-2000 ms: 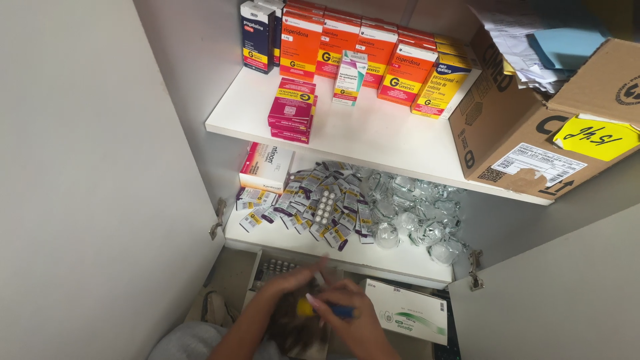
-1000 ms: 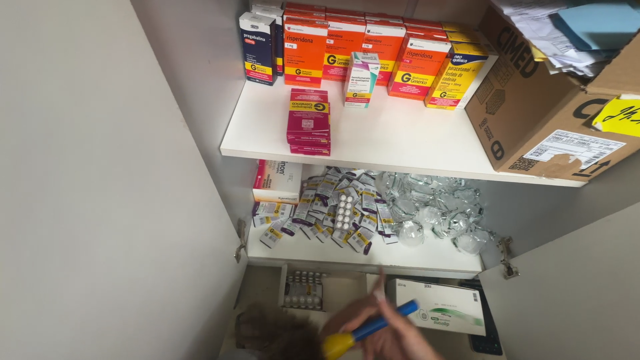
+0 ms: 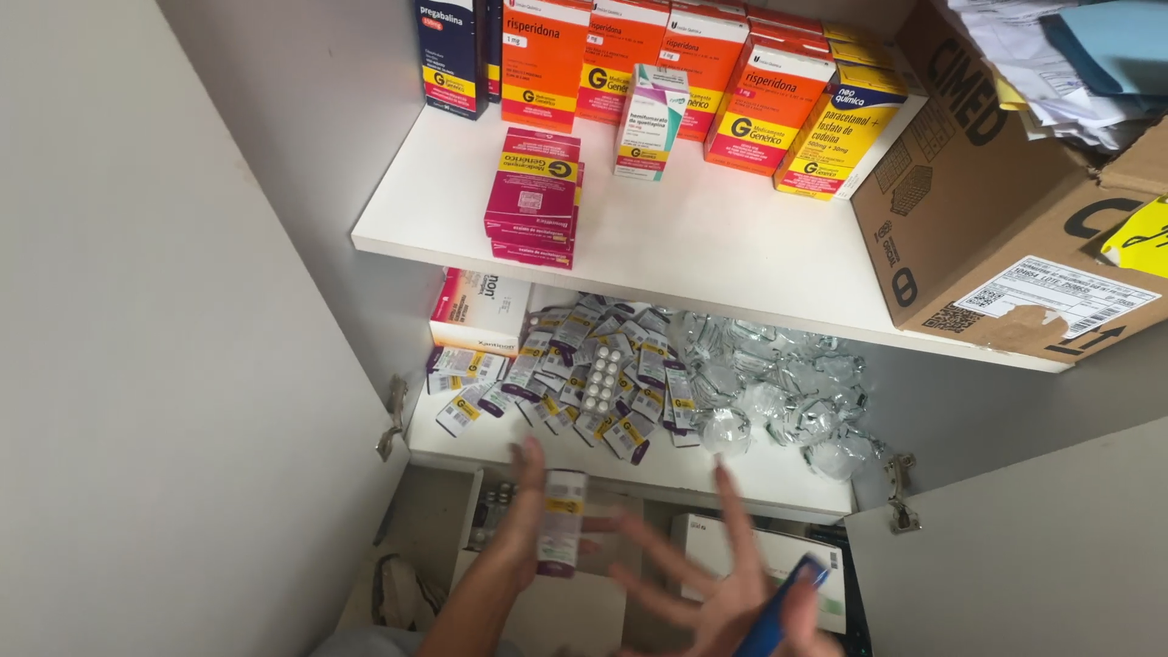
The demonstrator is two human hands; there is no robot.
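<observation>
At the bottom centre my left hand (image 3: 518, 525) holds a small medicine carton or packet (image 3: 560, 525), white with a yellow band and a purple end. To its right, my right hand (image 3: 721, 584) is blurred, its fingers spread, with a blue pen-like tool (image 3: 783, 610) held against the palm by the thumb. Above both hands, on the lower shelf, lies a loose pile of similar purple-ended packets (image 3: 547, 379) with a blister strip of white tablets (image 3: 601, 379) on top. Beside the pile are several clear plastic-wrapped items (image 3: 785, 392).
The upper shelf (image 3: 657, 233) bears orange risperidone boxes (image 3: 546, 68), a stack of magenta boxes (image 3: 534, 196) and a cardboard carton (image 3: 995, 210) with papers. Cabinet doors (image 3: 182, 365) with metal hinges (image 3: 902, 493) flank the shelves. Below is a white box (image 3: 766, 557).
A packet now shows in my left hand. My right hand has opened its fingers around the blue tool. The view has moved closer to the shelves.
</observation>
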